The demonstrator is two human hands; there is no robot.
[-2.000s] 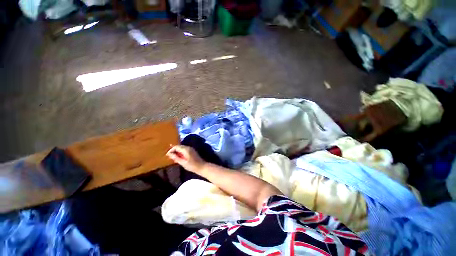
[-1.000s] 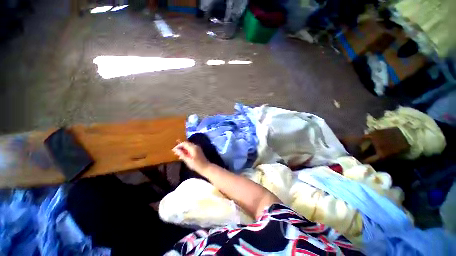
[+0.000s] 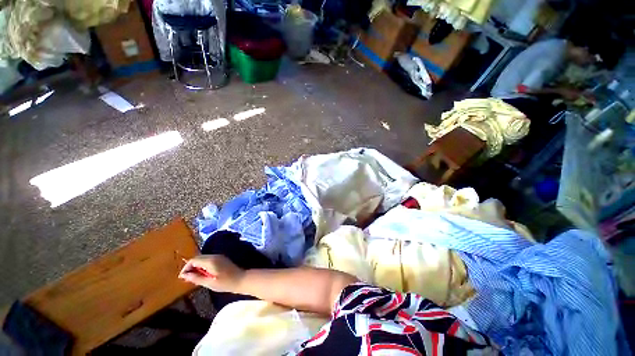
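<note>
My right hand (image 3: 211, 272) is over the near right end of a varnished wooden bench (image 3: 115, 285). Its fingers are closed on a slim red tool (image 3: 202, 272), mostly hidden by the fingers; a thin tip seems to show past them. My left hand is not in view. Blue-and-white striped cloth (image 3: 564, 292) lies in a large loose heap at the lower right, with a paler striped length running left over cream cloth (image 3: 404, 261). Cream cloth also lies below my forearm.
Crumpled blue pieces (image 3: 268, 219) and a bulky white cloth (image 3: 351, 181) lie beyond my forearm. A dark item (image 3: 35, 330) is on the bench's left end. Farther off are a stool (image 3: 198, 52), a green tub (image 3: 254, 66), cartons, a yellowish heap (image 3: 487, 122) and a bent-over person (image 3: 532, 69).
The view has swung right and shows more of the room. My right hand and the bench appear farther left and lower. The hand stays closed; the striped heap at right shows more fully.
</note>
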